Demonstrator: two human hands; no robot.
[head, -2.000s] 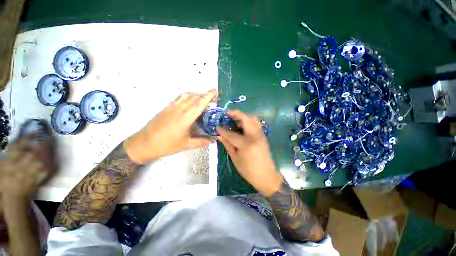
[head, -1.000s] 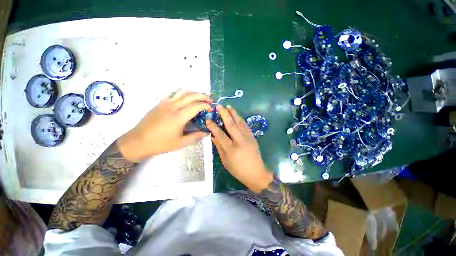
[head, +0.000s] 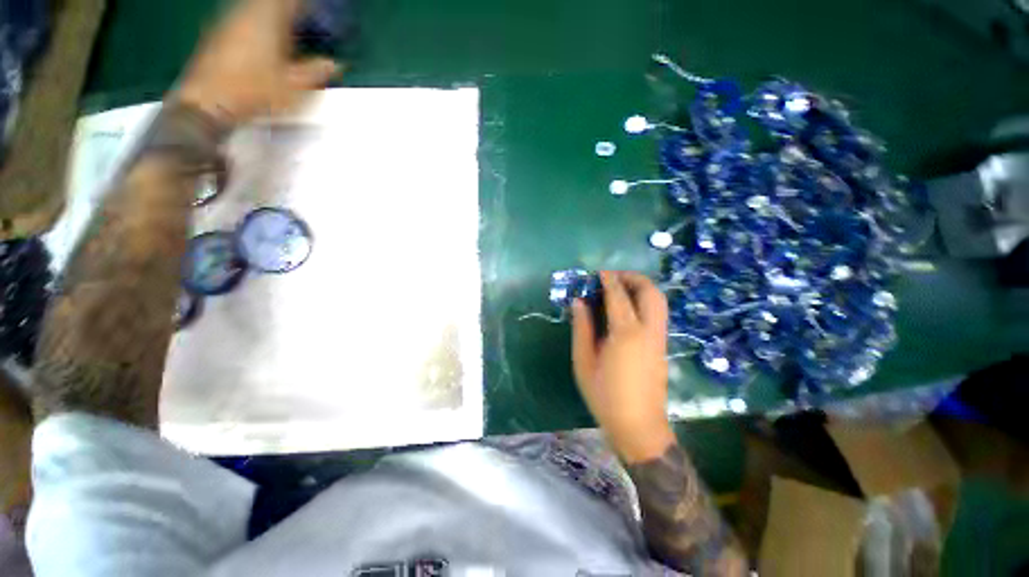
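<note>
My left hand is blurred at the top left, beyond the white sheet. A dark round unit lies between its thumb and fingers, its inside too blurred to see. My right hand is on the green mat, its fingers closed on a blue circuit board with a thin white wire trailing left. Round housings with dark rims and pale insides sit on the sheet, some partly hidden by my left forearm. A tangled heap of blue circuit boards lies at right.
A small white ring and white wire-end discs lie left of the heap. A metal fixture stands at the right edge. An open cardboard box is at lower right. A dark heap of small parts is at far left.
My hands have separated. My left hand has swung up and left with the dark unit. My right hand has moved right onto the loose board. The view has shifted.
</note>
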